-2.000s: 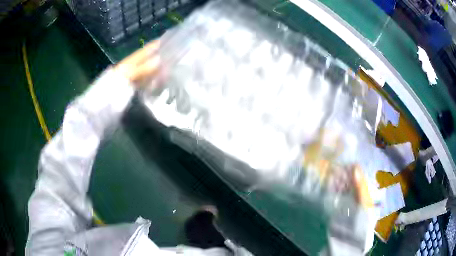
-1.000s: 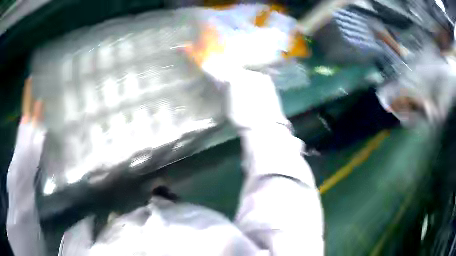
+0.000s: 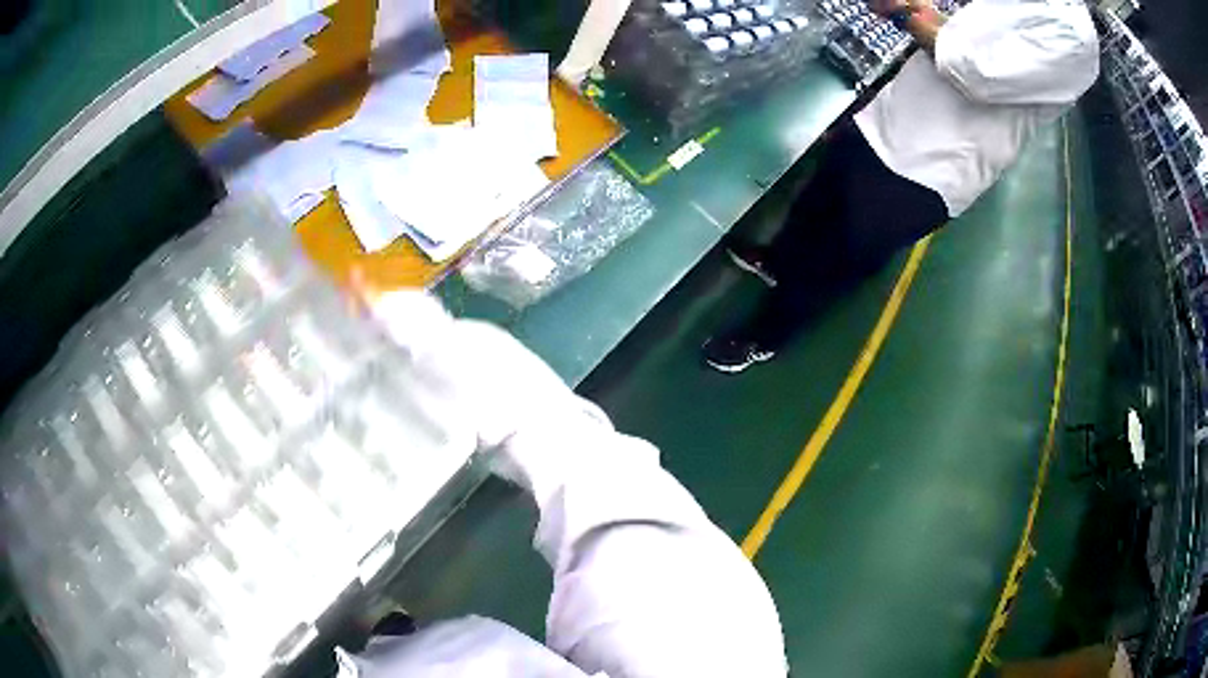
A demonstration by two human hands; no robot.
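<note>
A clear blister tray (image 3: 219, 457) with rows of ribbed pockets, looking like a nested stack, fills the lower left, tilted and glaring white. My right hand (image 3: 360, 286) is blurred at the tray's upper right edge and holds it; the fingers are mostly hidden and only a small part of skin shows beside the white sleeve. My left hand is out of the picture. The tray's left end is cut off by the picture's edge.
White papers (image 3: 457, 179) lie on an orange board (image 3: 603, 130) with a crumpled clear bag (image 3: 570, 232) beside it. Filled trays (image 3: 709, 66) stand further along the green bench (image 3: 689, 199). A person in white (image 3: 914, 146) stands at the bench. A curved white rail (image 3: 126, 99) is upper left.
The view has turned to the right. The tray now shows at the lower left, and my left hand has left the picture. The board, bag and other person show more fully.
</note>
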